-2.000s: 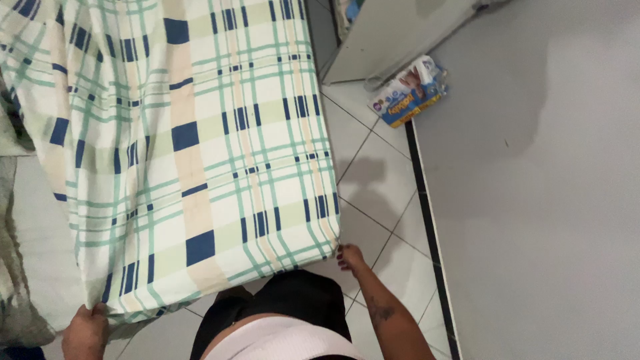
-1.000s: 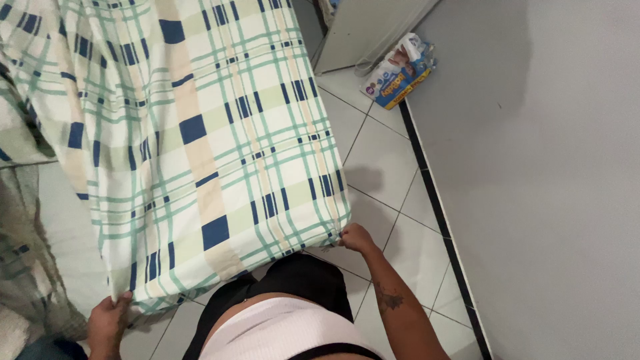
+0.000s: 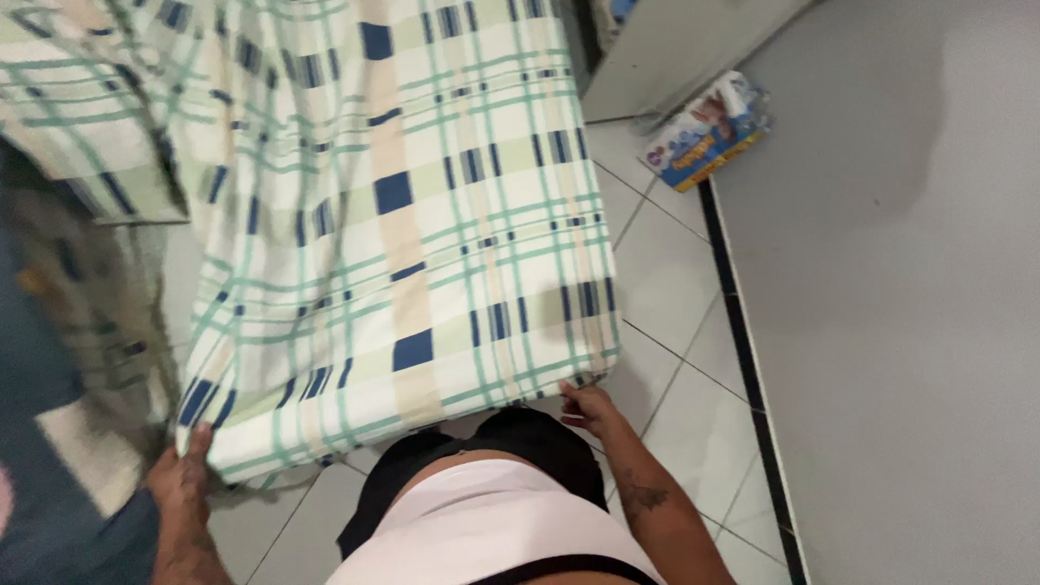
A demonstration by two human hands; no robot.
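Observation:
A plaid fitted sheet (image 3: 406,244) in white, green, beige and navy lies over a mattress in front of me, smooth on the right and wrinkled toward the left. My left hand (image 3: 185,471) grips the sheet at the near left corner, thumb on top and fingers hidden beneath. At the near right, my right hand (image 3: 587,408) touches the sheet's lower edge just inside the corner. Its thumb and index finger are at the fabric and the other fingers are curled; whether it pinches the cloth cannot be told.
A plastic diaper pack (image 3: 705,134) lies on the tiled floor (image 3: 674,325) beside a white furniture panel (image 3: 674,57). A grey wall (image 3: 894,284) with a black baseboard strip runs along the right. More plaid fabric (image 3: 89,122) and blurred dark blue cloth (image 3: 49,325) are at the left.
Dark blue cloth now fills more of the left edge. My right hand, near the corner's tip a second ago, is now slightly left of it along the near edge. The left hand stays at its corner.

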